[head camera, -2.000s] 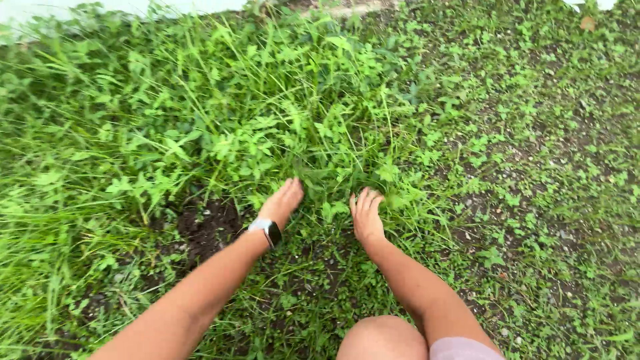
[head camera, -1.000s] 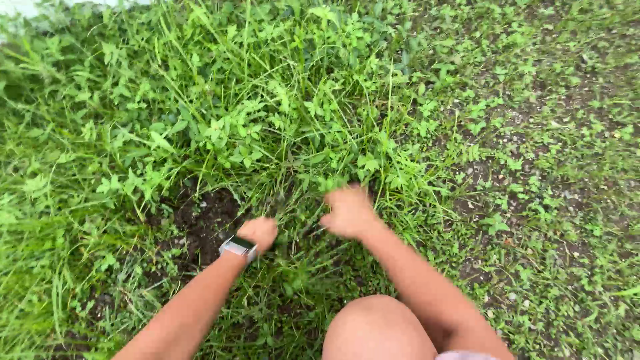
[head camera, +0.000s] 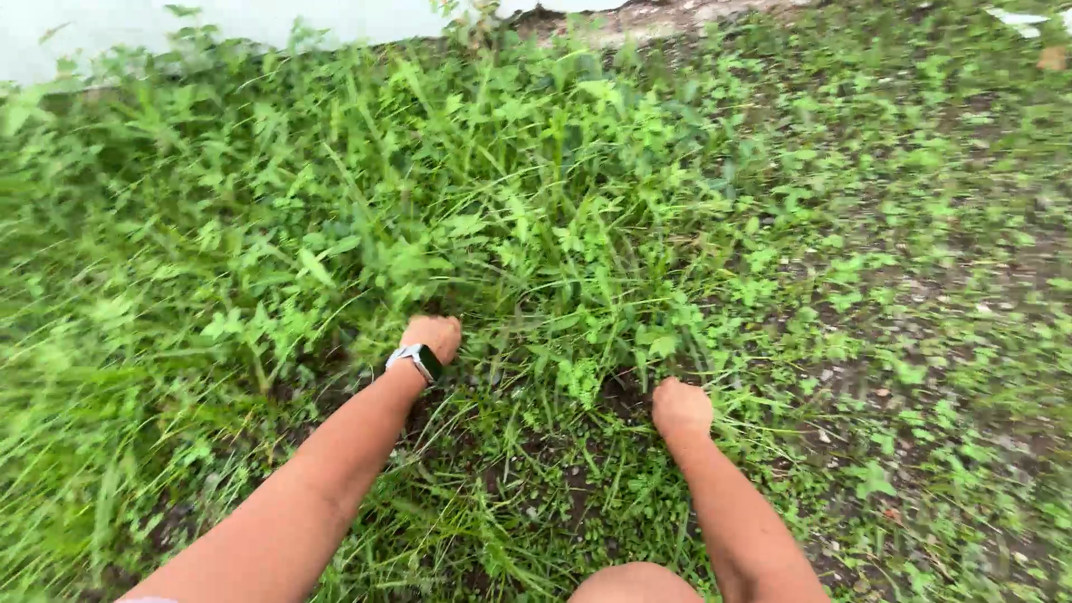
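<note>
My left hand (head camera: 432, 337), with a smartwatch (head camera: 424, 363) on a pale band at the wrist, reaches into green weeds (head camera: 536, 251). Its fingers are curled and hidden by leaves, so whether it grips stems cannot be told. Lower and to the right, my right hand (head camera: 682, 407) is bent into a fist beside a dark patch of bare soil (head camera: 624, 395). Blades of grass lie against this hand, but its fingertips are out of sight. Low grass and small leafy plants (head camera: 578, 502) cover the ground between my forearms.
A pale wall (head camera: 209, 25) runs along the top left, with a strip of broken masonry or stone (head camera: 662, 18) at its foot. Sparse weeds grow over gravelly soil (head camera: 921, 335) on the right. My bare knee (head camera: 636, 584) shows at the bottom edge.
My hands, close together a second ago, are now farther apart. The right hand's fingers, spread two seconds ago, are now curled. The view has shifted, showing more of the wall.
</note>
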